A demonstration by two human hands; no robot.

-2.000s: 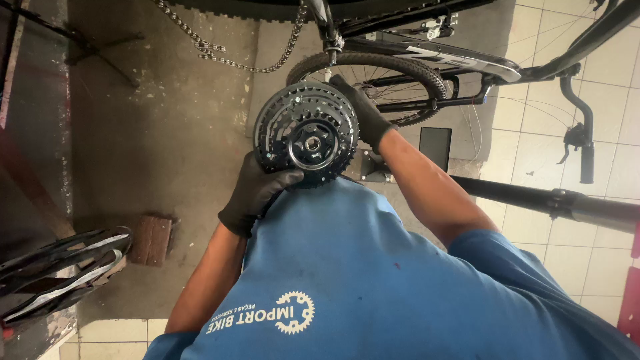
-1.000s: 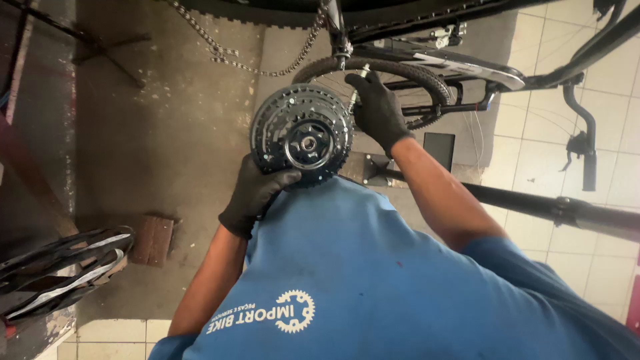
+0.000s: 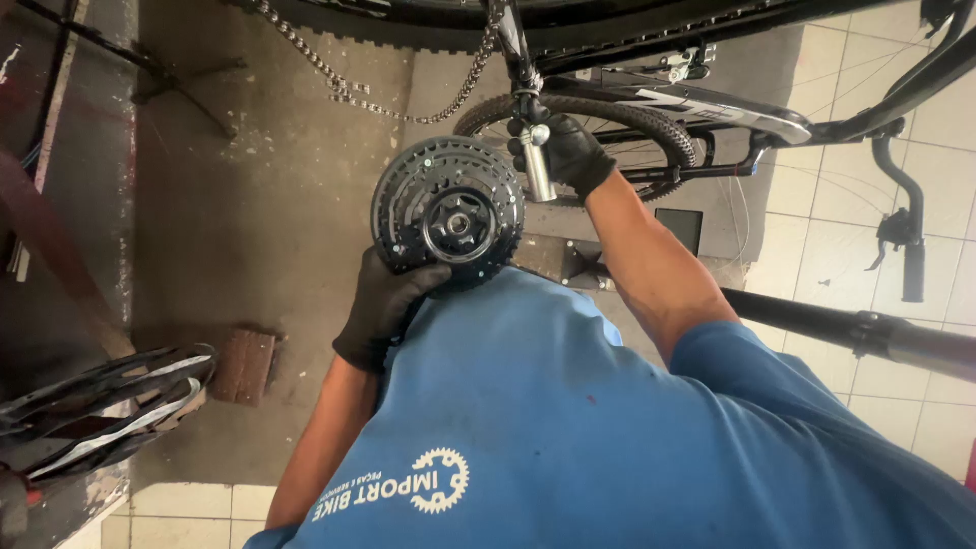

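My left hand (image 3: 389,305), in a black glove, grips the lower left rim of a black bicycle crankset with several chainrings (image 3: 450,213), held in front of my shirt. My right hand (image 3: 568,152), gloved too, is at the seatpost clamp or tube end of a hanging bicycle frame, around a silver metal seatpost or tube (image 3: 537,164) that points down beside the chainrings. What its fingers grip exactly is partly hidden. A loose bicycle chain (image 3: 457,99) hangs in a curve above the crankset.
A wheel with a knobby tyre (image 3: 663,130) and a black and white bicycle frame (image 3: 717,110) lie beyond my right hand. A dark stand tube (image 3: 823,313) crosses at the right. Handlebar (image 3: 907,191) at far right; brown block (image 3: 245,366) on the floor; black and white straps or tubing (image 3: 114,427) at lower left.
My right hand has come off the edge of the crankset, where it was two seconds ago, and is now at the silver metal part. My left hand still holds the crankset.
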